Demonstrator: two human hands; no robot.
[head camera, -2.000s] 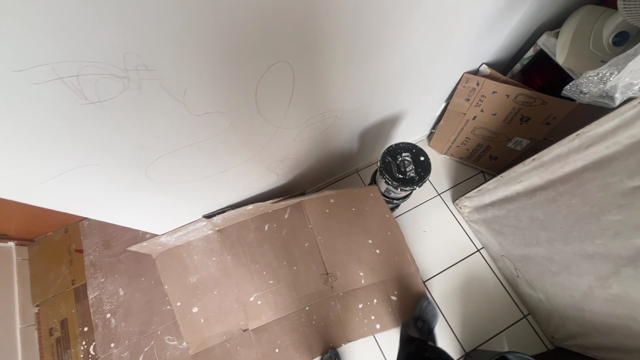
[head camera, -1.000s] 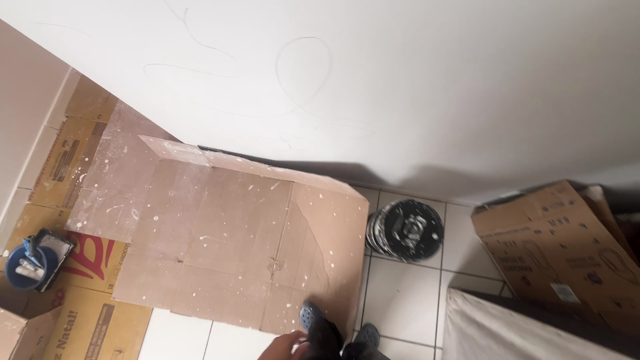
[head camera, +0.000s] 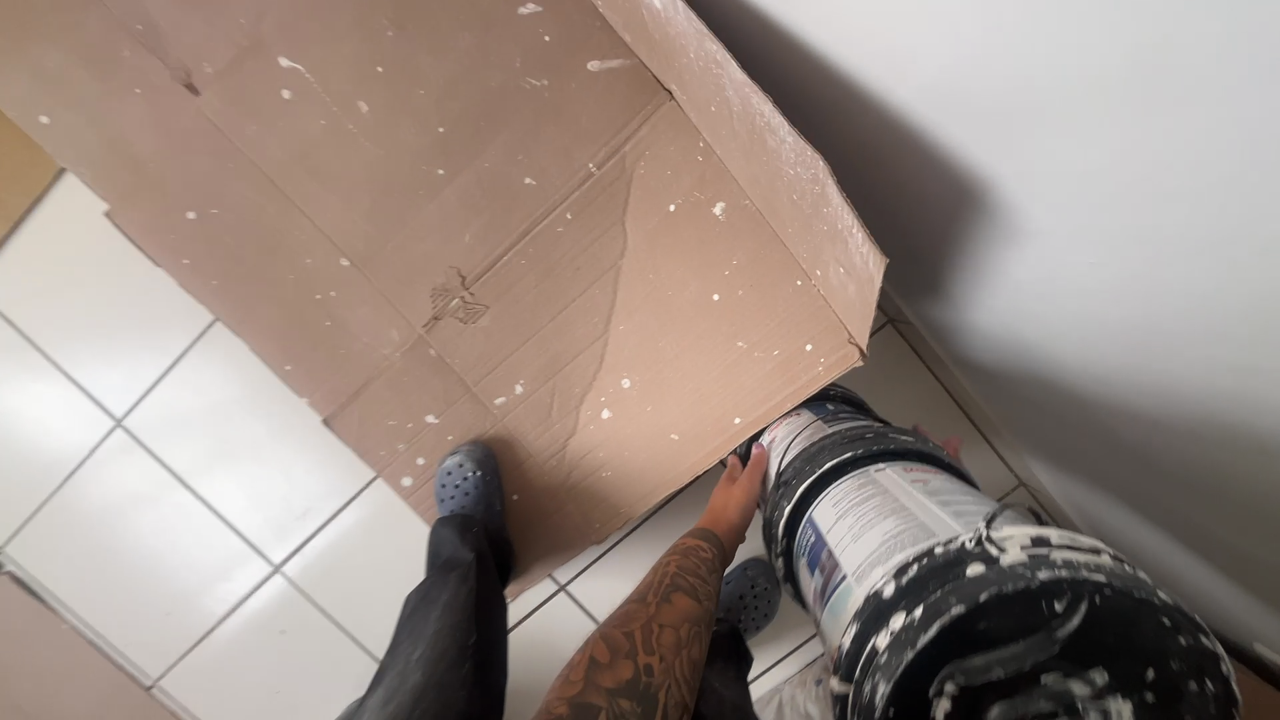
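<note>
A stack of black plastic paint buckets (head camera: 900, 500) with printed labels and white paint spatters runs from the floor tiles up toward the camera at the lower right. My left hand (head camera: 735, 495) grips the left side of a lower bucket, its tattooed forearm reaching up from the bottom edge. On the far side of the stack, only some fingers of my right hand (head camera: 940, 442) show against the bucket; the rest is hidden. Paint-spotted cardboard (head camera: 520, 250) lies over the floor beside the stack, its edge close to the lower bucket and my left fingers.
A folded-up cardboard flap (head camera: 780, 180) runs along the white wall (head camera: 1130, 200). My clog (head camera: 468, 485) stands on the cardboard's edge, the other clog (head camera: 750, 595) on the white floor tiles (head camera: 190, 500) near the buckets. Clear plastic (head camera: 795, 695) lies at the bottom.
Both hands have come to the bucket stack, which stood on the tiles beside the cardboard in the earlier frames. The view has turned and moved closer to the buckets.
</note>
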